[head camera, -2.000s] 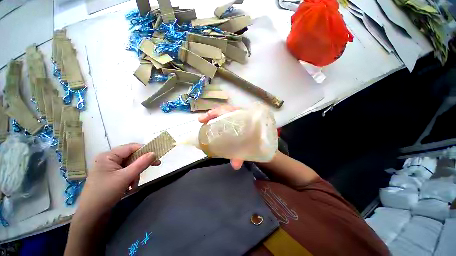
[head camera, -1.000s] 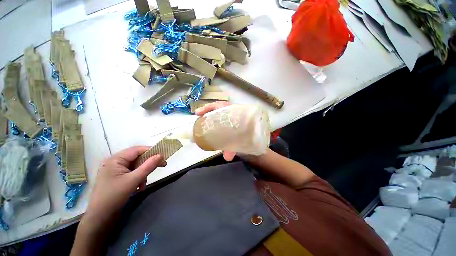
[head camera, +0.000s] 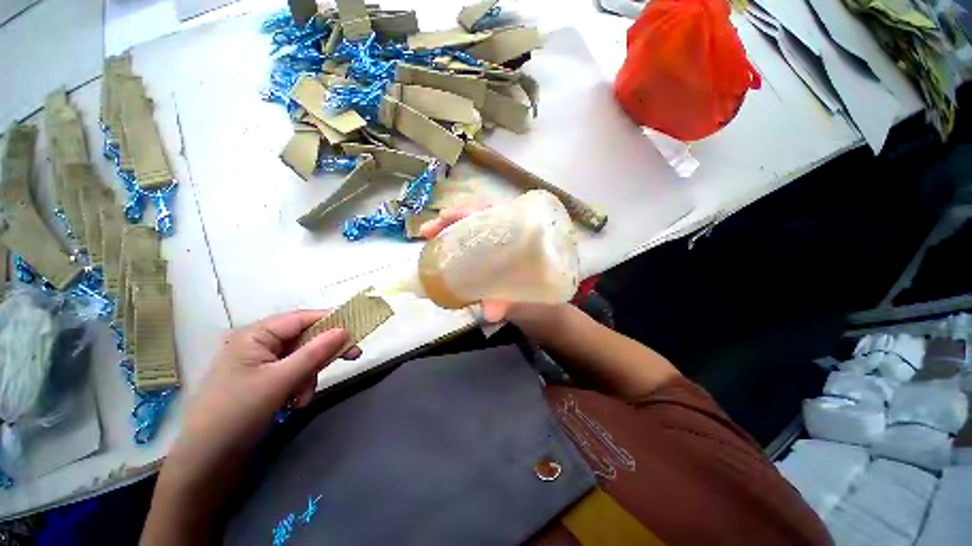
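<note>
My left hand (head camera: 256, 373) pinches a tan ribbed strap tab (head camera: 362, 318) between thumb and fingers at the table's front edge. My right hand (head camera: 469, 229), mostly hidden behind the bottle, holds a translucent cream-amber glue bottle (head camera: 501, 256) tilted on its side. Its pale nozzle points left at the tab's free end; whether it touches cannot be told. A bit of blue shows below my left hand. A loose tab pile (head camera: 426, 101) with blue-wrapped ends lies beyond the bottle. Glued tab rows (head camera: 152, 331) overlap in columns at the left.
A brown wooden handle (head camera: 538, 187) sticks out of the pile over a pale work sheet (head camera: 629, 181). A knotted red plastic bag (head camera: 684, 75) stands right of it. A clear plastic bag (head camera: 43, 373) lies at the left. White bundles (head camera: 895, 405) sit below the table at right.
The bottle moved left after the first frame, then slightly up, and its tilt changed a little. The tab and my left hand shifted slightly right. Both hands keep their hold.
</note>
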